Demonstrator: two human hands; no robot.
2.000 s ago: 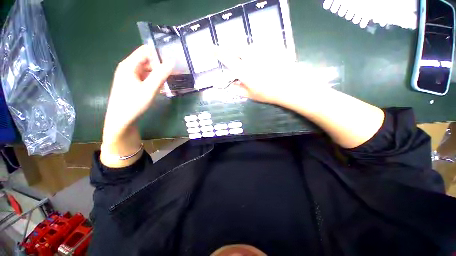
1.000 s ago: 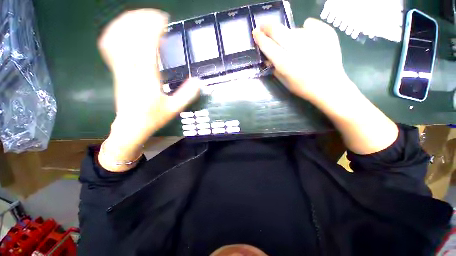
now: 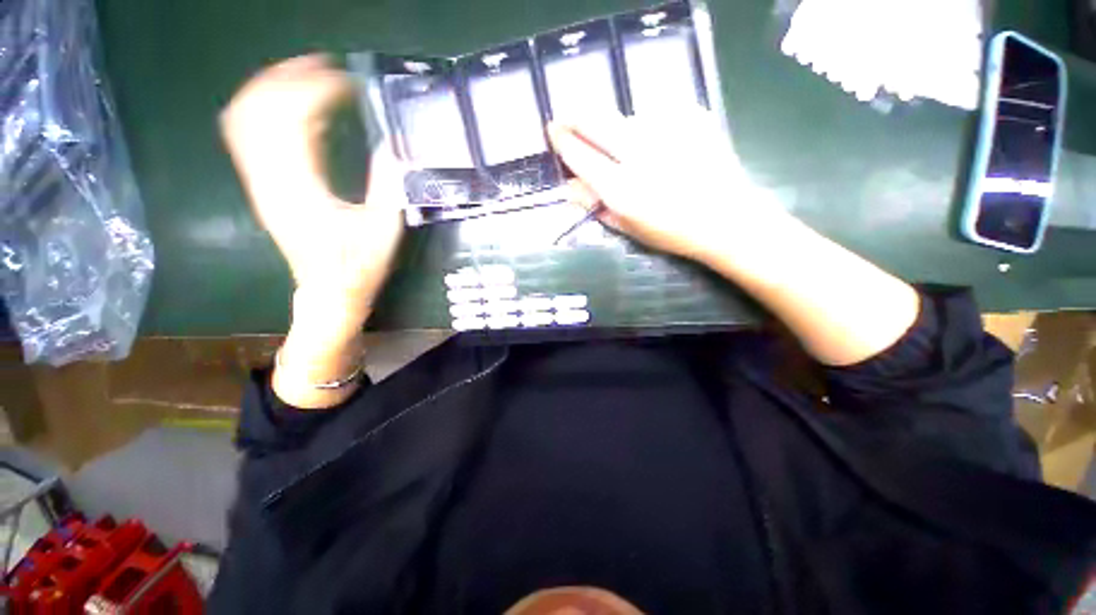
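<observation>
The printed panel strip (image 3: pixel 508 108), with black borders and four pale windows, lies tilted on the green table in front of me. My left hand (image 3: pixel 315 156) is blurred at the strip's left end, thumb near its edge; whether it grips is unclear. My right hand (image 3: pixel 649 174) rests over the strip's right part, shut on the dark tweezers (image 3: pixel 581 225), whose tip points down-left. White oval stickers (image 3: pixel 517 312) lie in rows near the table edge, below the strip.
A crinkled clear plastic bag (image 3: pixel 72 204) lies at the left. White tabbed pieces (image 3: pixel 883 48) lie at the upper right, beside a smartphone (image 3: pixel 1017 144) in a light blue case. A small white bit lies below the phone. Red items (image 3: pixel 102 571) and cardboard show below the table.
My right hand has moved left and down from the strip's right end, and the tweezers show again. My left hand has shifted slightly and its thumb is now higher. The strip's left end looks tilted.
</observation>
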